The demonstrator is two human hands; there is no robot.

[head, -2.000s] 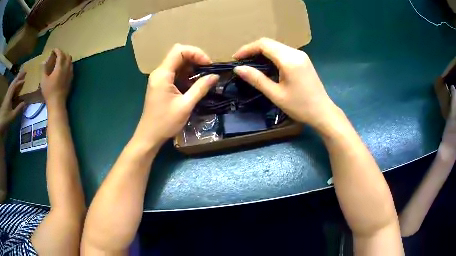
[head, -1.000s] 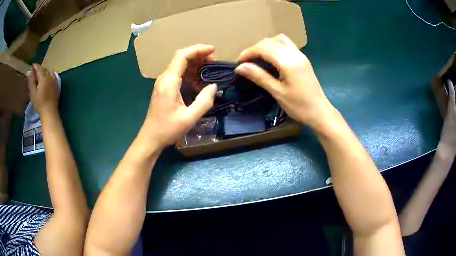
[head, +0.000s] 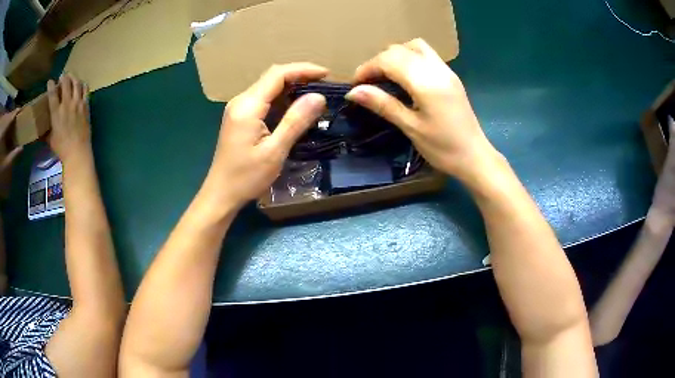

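Note:
A brown cardboard mailer box (head: 348,201) lies on the green bench with its tall lid standing open behind it. My left hand (head: 270,133) and my right hand (head: 425,111) hold a coiled black cable (head: 333,90) between thumbs and fingers over the back part of the box. A small light connector (head: 323,125) shows below the coil. A black power adapter (head: 361,173) lies at the front of the box, with a clear poly bag (head: 297,183) to its left. More black cable (head: 348,144) lies behind the adapter. My fingertips behind the coil are partly hidden.
A neighbour's arm (head: 89,199) reaches over a white scale (head: 46,188) at left, hands on a small cardboard box (head: 31,120). A flat cardboard sheet (head: 133,52) lies at the back left. Another person's arm (head: 642,244) and a box (head: 657,122) show at the right edge.
My left thumb and fingers, apart from the coil a second ago, are now closed on its left end. The neighbour's box has moved and shows differently between their hands.

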